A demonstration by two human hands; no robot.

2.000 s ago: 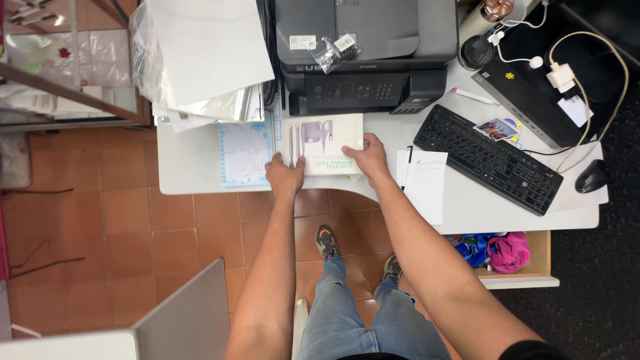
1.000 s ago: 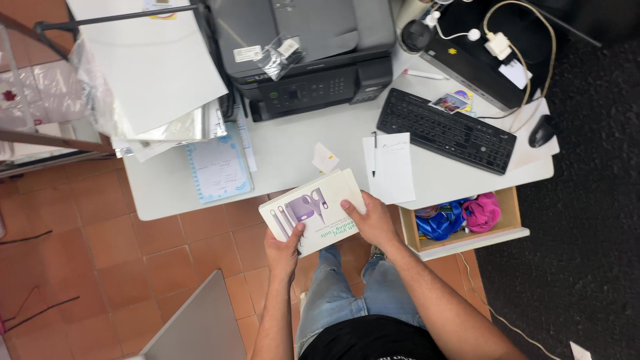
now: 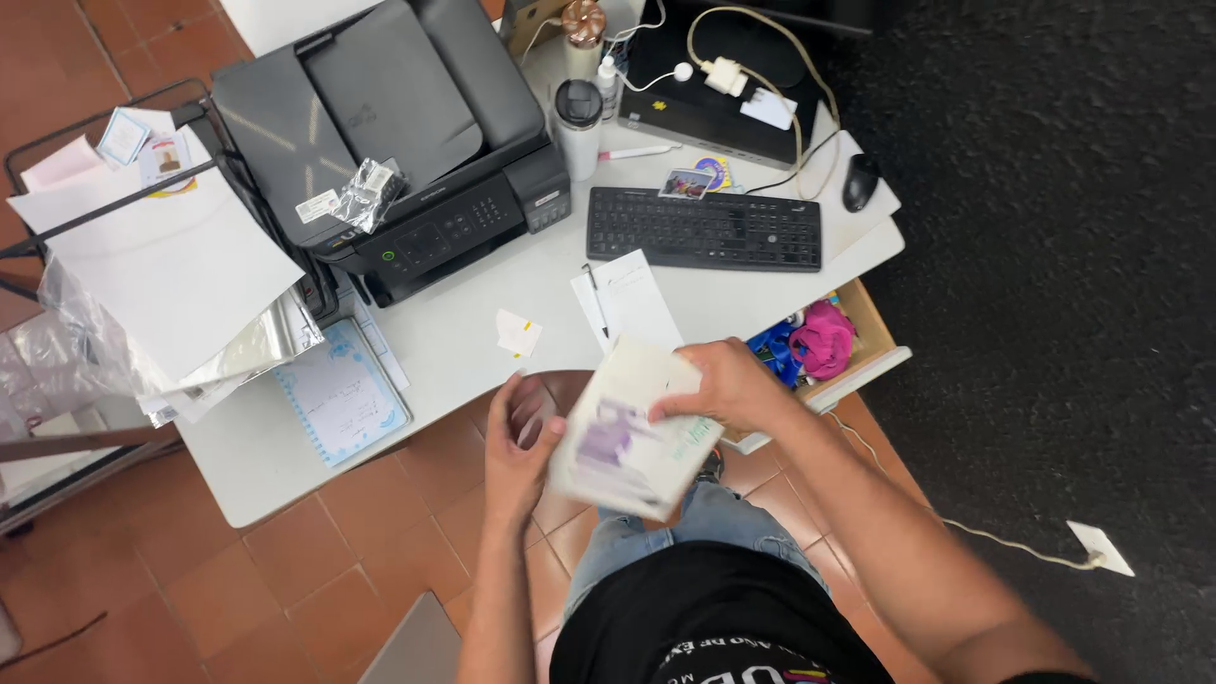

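Observation:
My right hand [image 3: 727,385] grips one end of a white printed box [image 3: 632,432], thumb on its top face, which bears a purple picture and green lettering; motion blurs it. My left hand [image 3: 521,442] is beside the box's left side, fingers apart and curved, holding nothing. The box is tilted in front of the desk's front edge, its upper end overlapping a white paper sheet [image 3: 635,294] on which a black pen [image 3: 597,299] lies. A small white paper piece [image 3: 519,333] rests on the desk left of that sheet.
A black printer [image 3: 399,142], a keyboard [image 3: 705,229], a mouse [image 3: 861,182] and a tumbler [image 3: 579,128] stand on the desk. Papers [image 3: 161,275] are stacked at left near a blue-edged notebook [image 3: 351,394]. At right an open drawer [image 3: 869,347] juts out.
The box was over the desk edge in both hands; it has since come off the desk, and my left hand has let go of it. The view has turned and shifted.

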